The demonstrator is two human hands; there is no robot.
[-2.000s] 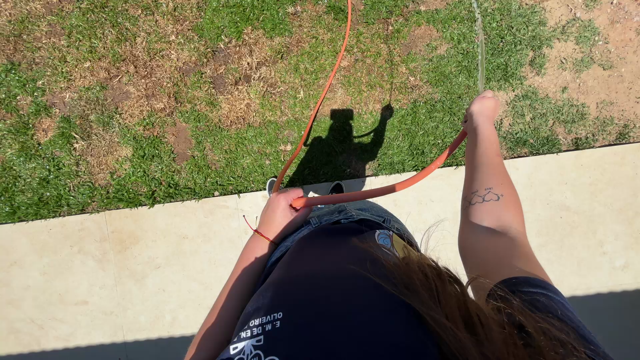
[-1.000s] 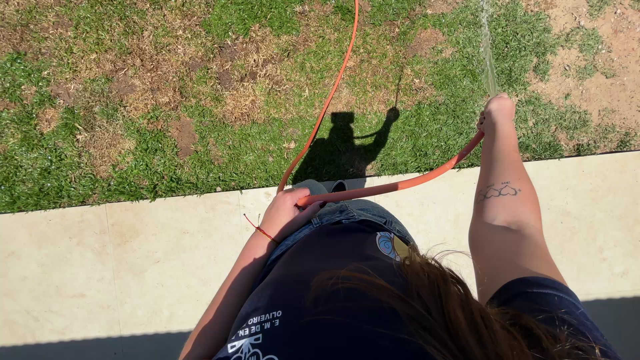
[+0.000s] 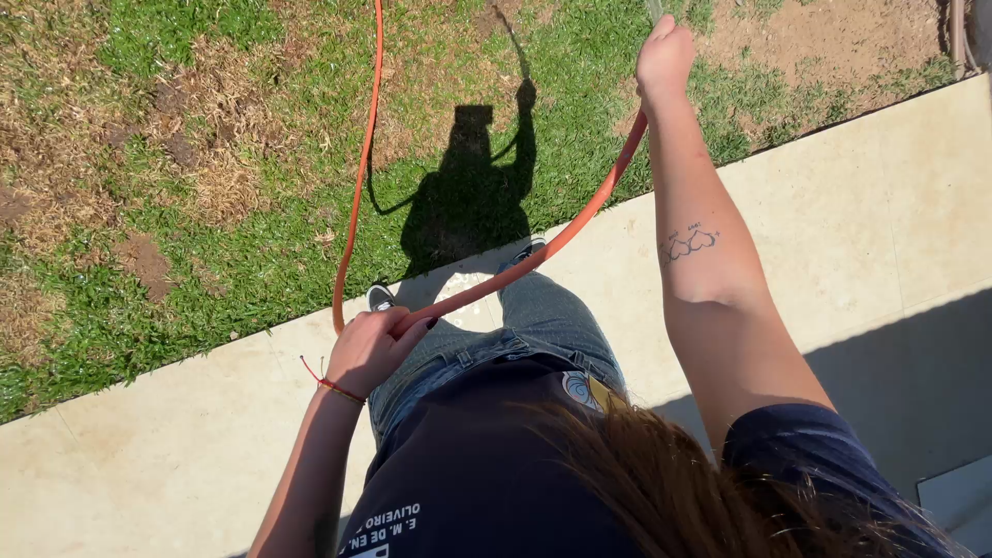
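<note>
An orange garden hose (image 3: pixel 583 219) sags in a curve between my two hands. My left hand (image 3: pixel 373 346), at waist height, is closed around it, thumb lying along the hose. From there the hose bends and runs up across the lawn to the top edge of the view. My right hand (image 3: pixel 665 62), on an outstretched arm at the upper right, grips the hose near its end. Water (image 3: pixel 656 9) streams away just beyond my right fist. The hose's very end is hidden in that hand.
I stand on a pale paved walkway (image 3: pixel 155 434) along a lawn (image 3: pixel 287 217) with dry, brown patches. Bare soil (image 3: pixel 814 46) lies at the upper right, beside a pipe-like object (image 3: pixel 958 39) at the paving's edge. My shadow falls on the grass.
The view has tilted and shifted, now showing my legs and both shoes. The hose hangs in a deeper curve between my hands. Both hands still hold it, and water still flows.
</note>
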